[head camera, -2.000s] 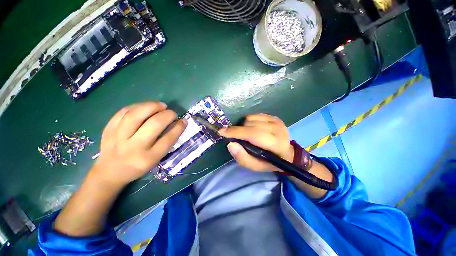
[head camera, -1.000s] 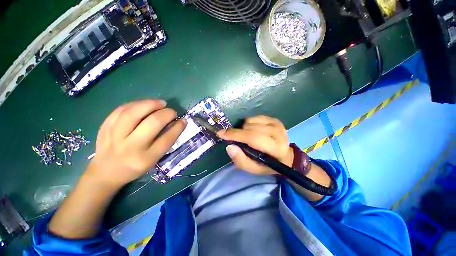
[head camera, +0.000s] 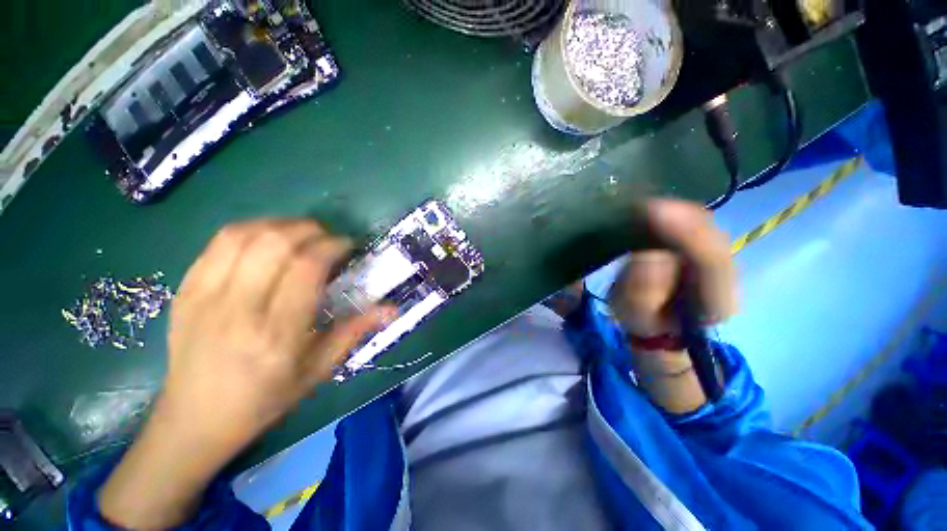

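Note:
The phone board assembly (head camera: 431, 272) lies flat on the dark green bench in front of me, dark circuitry at its upper right end. My left hand (head camera: 272, 311) is blurred over its left part, fingers spread; whether a wire or small part is between the fingertips cannot be told. My right hand (head camera: 680, 264) is blurred, raised to the right of the assembly, clear of it, closed around the black soldering iron (head camera: 698, 347); the tip is too blurred to see. A thin wire (head camera: 400, 364) shows at the assembly's lower edge.
A pile of small wired components (head camera: 116, 310) lies at left. A waiting phone assembly (head camera: 192, 95) lies by the white rail (head camera: 64, 91). The granule-filled cup (head camera: 569, 88), fan guard (head camera: 493, 12) and black cables (head camera: 730, 135) are at the top and right. A metal piece (head camera: 29, 456) is at lower left.
My right hand has lifted the iron off the assembly and moved right and up. My left hand has shifted slightly left and its fingers have spread, uncovering more of the assembly.

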